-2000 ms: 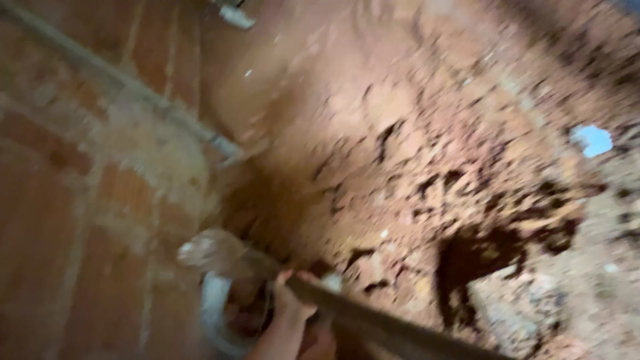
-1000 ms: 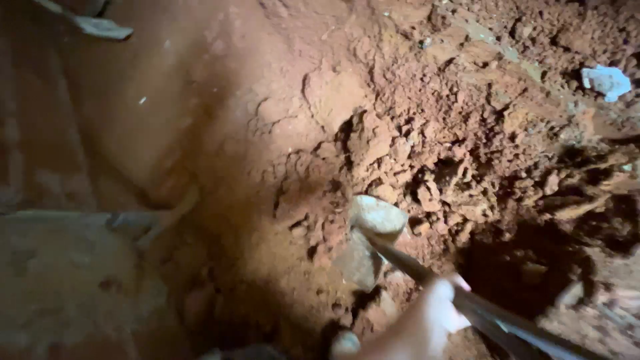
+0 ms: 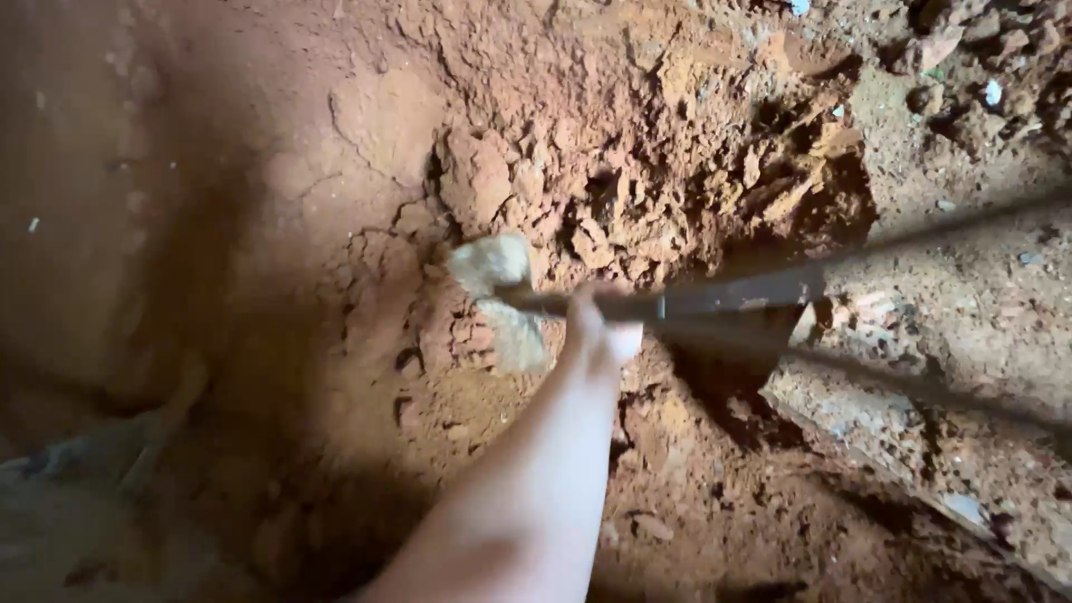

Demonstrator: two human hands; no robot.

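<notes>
My left hand is closed round the dark handle of a long digging tool, close behind its head. The tool's pale, soil-smeared metal blade lies against broken reddish soil, just left of the hand. Whether it is a hoe or a shovel cannot be told. Motion blur splits the handle into two streaks toward the right edge. My left forearm comes up from the bottom edge. My right hand is not in view.
A dark hollow lies right of the hand, beside a rough, gritty slab edge. Small stones and pale bits lie at the upper right. Smoother reddish soil is on the left, with a blurred grey object at the lower left.
The tool head was beside the brickwork two seconds ago and is now against the broken soil. Since one second ago, the handle has swung to nearly level across the view. The view has shifted.
</notes>
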